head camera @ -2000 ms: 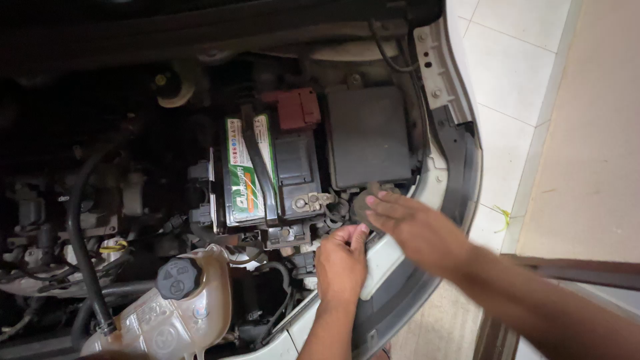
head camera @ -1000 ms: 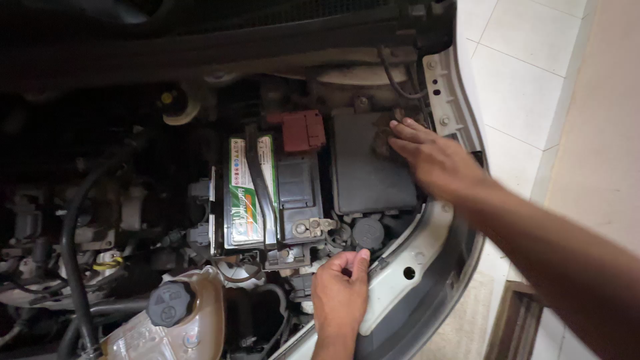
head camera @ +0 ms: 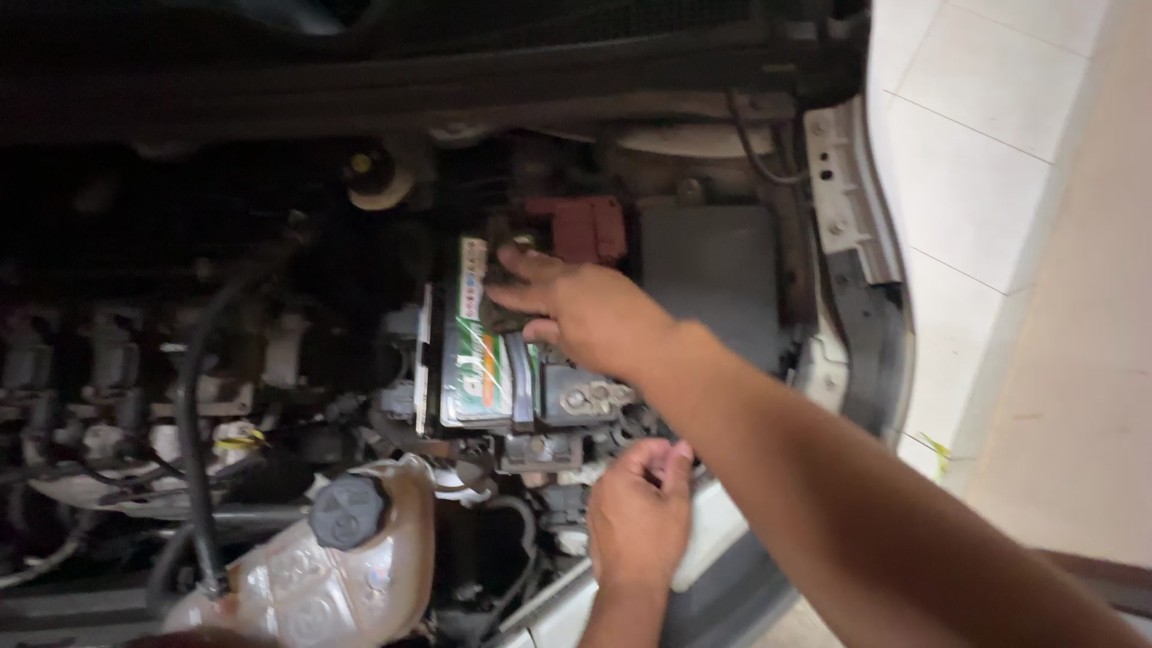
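My right hand (head camera: 585, 310) lies over the top of the car battery (head camera: 477, 378), fingers spread, with a dark, blurred cloth (head camera: 508, 310) under them, beside the black hold-down strap (head camera: 523, 382). The battery's label bears writing. Near the battery's back corner is the red terminal cover (head camera: 589, 229); the bare metal terminal clamp (head camera: 594, 398) shows at its front. My left hand (head camera: 643, 508) is at the inner edge of the white fender, thumb and fingers drawn together; whether it holds something small cannot be told. A black box cover (head camera: 711, 270) sits right of the battery, partly behind my right forearm.
A translucent coolant tank (head camera: 360, 576) with a black cap (head camera: 349, 511) stands at lower left. A black hose (head camera: 191, 396) runs up beside it. The white fender edge (head camera: 720, 531) curves along the right, with a metal bracket (head camera: 837, 180) farther back. Pale floor tiles (head camera: 963, 180) lie beyond.
My right hand has moved from beside the small round cap onto the black box cover, then left onto the battery, the dark cloth with it. My left hand has stayed near the fender edge.
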